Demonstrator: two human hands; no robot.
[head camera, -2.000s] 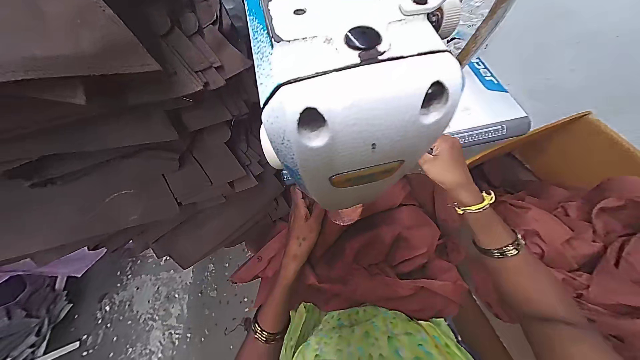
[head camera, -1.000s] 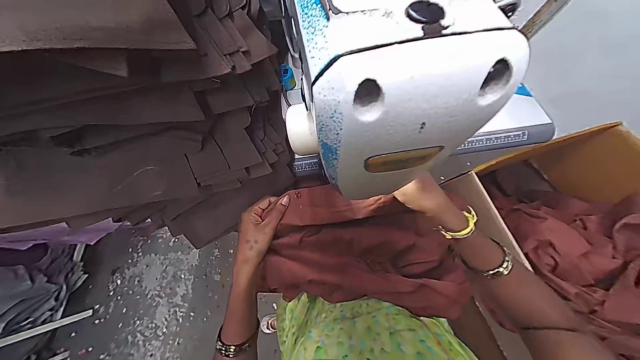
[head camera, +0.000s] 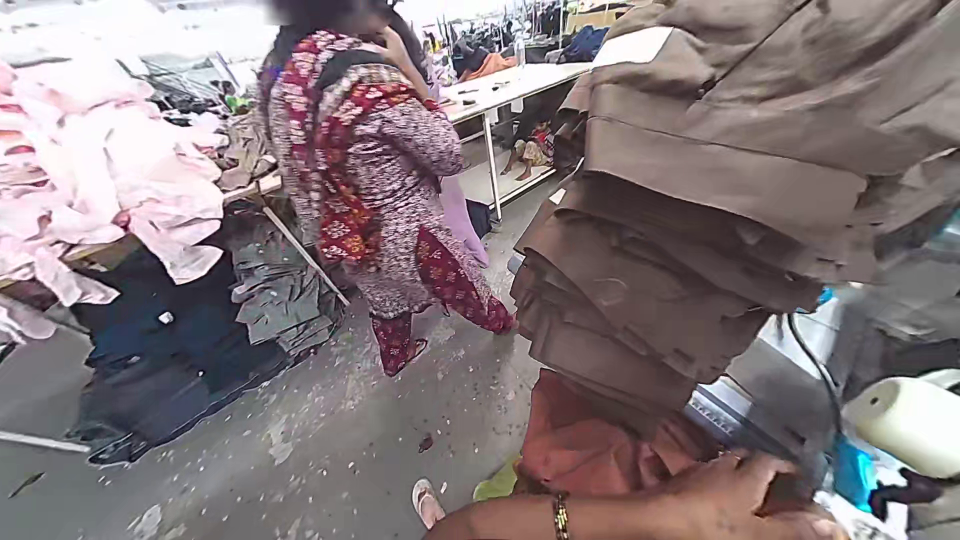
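My left hand, with a bangle at the wrist, reaches across the lower right, beside rust-red cloth. Its fingertips are cut off or blurred at the bottom edge, so whether it grips anything cannot be told. The red cloth lies below a tall stack of brown cut fabric. At the right edge shows part of the sewing machine, with a cream rounded part and a blue part. My right hand is out of the frame.
A person in patterned clothes stands in the aisle. Pink garments and dark cloth hang over a rack at left. Behind is a white table, with someone seated low under it. Scraps litter the grey floor.
The view has swung far to the left, away from the machine head. My left hand, at the red cloth's edge before, now stretches to the right; my right hand has left the view.
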